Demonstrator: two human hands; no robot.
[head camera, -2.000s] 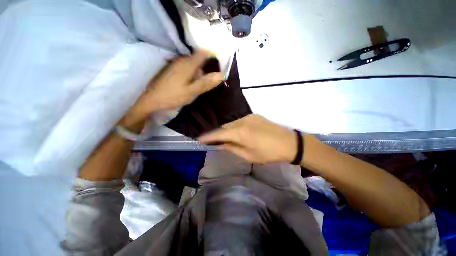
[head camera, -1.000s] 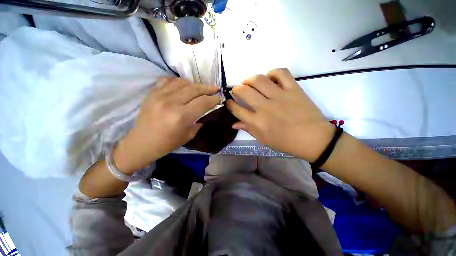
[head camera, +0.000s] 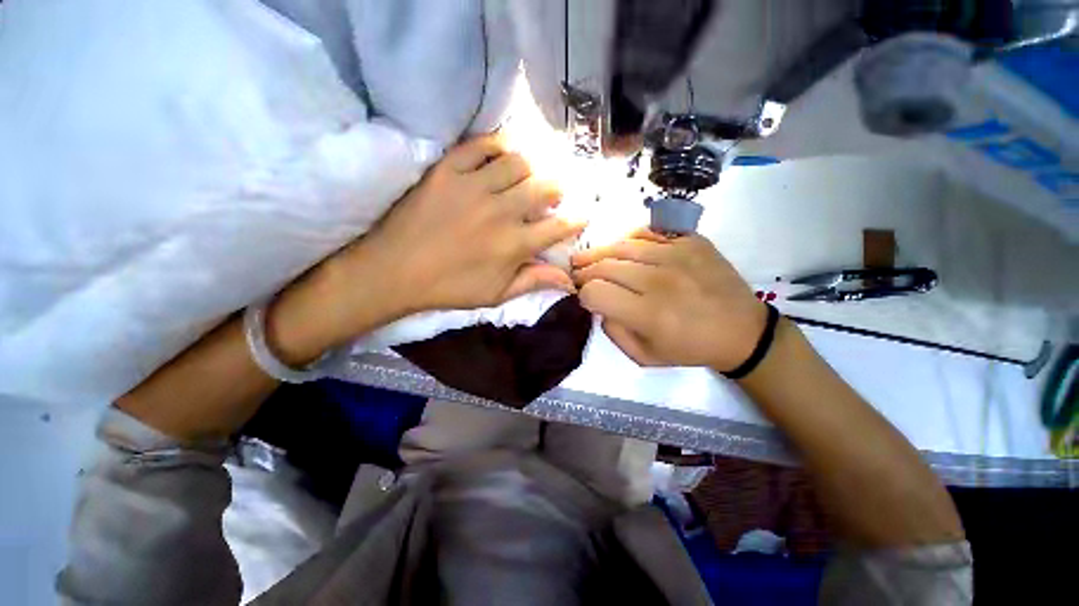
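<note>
The white garment is heaped left of the needle area. A dark brown piece of cloth hangs from its edge below my hands, over the table's front edge. My left hand lies on the white cloth, fingers at the brightly lit presser foot area. My right hand pinches the cloth edge beside it, under the tension assembly. The fingertips of both hands nearly meet. The glare hides the needle and the exact edge held.
Black thread snips lie on the table at right, by a small brown patch. Scissors with green handles are at the far right edge. A measuring tape edge runs along the table front. The machine head hangs over the top.
The view has shifted, showing more of the machine. Both hands have brought the cloth edge up to the lit presser foot area. The dark piece now hangs more spread below them.
</note>
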